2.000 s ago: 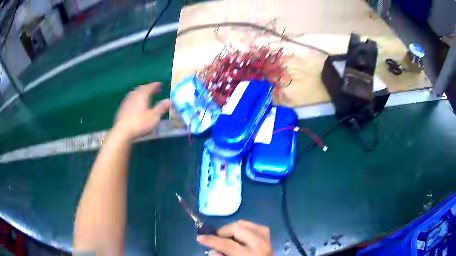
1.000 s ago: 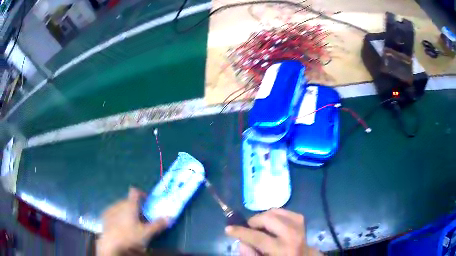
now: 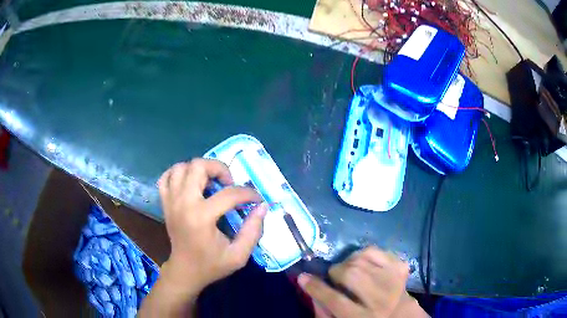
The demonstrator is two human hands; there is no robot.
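Note:
A pale blue-white shell (image 3: 283, 242) lies hollow side up on the green bench near its front edge. My left hand (image 3: 208, 214) is over the shell's left side, thumb and forefinger pinched together above the hollow on what looks like a thin lead wire (image 3: 257, 201), mostly hidden by the fingers. My right hand (image 3: 367, 282) grips the soldering iron (image 3: 299, 235) by its dark handle. The iron's slim metal shaft points up and left into the shell, its tip close to the left fingertips. Whether it touches anything is too small to tell.
Another open shell (image 3: 379, 168) lies to the right, beside stacked deep blue housings (image 3: 429, 68) with white labels. A red lead pile (image 3: 404, 22) is on the tan board (image 3: 336, 18). The soldering station (image 3: 528, 105) is at right. A carton of pale blue pieces (image 3: 112, 261) is below left.
The view has shifted toward the bench's front edge. My left hand has moved from the shell's near end to pinch over its hollow. The iron's tip has moved from beside the shell to over it.

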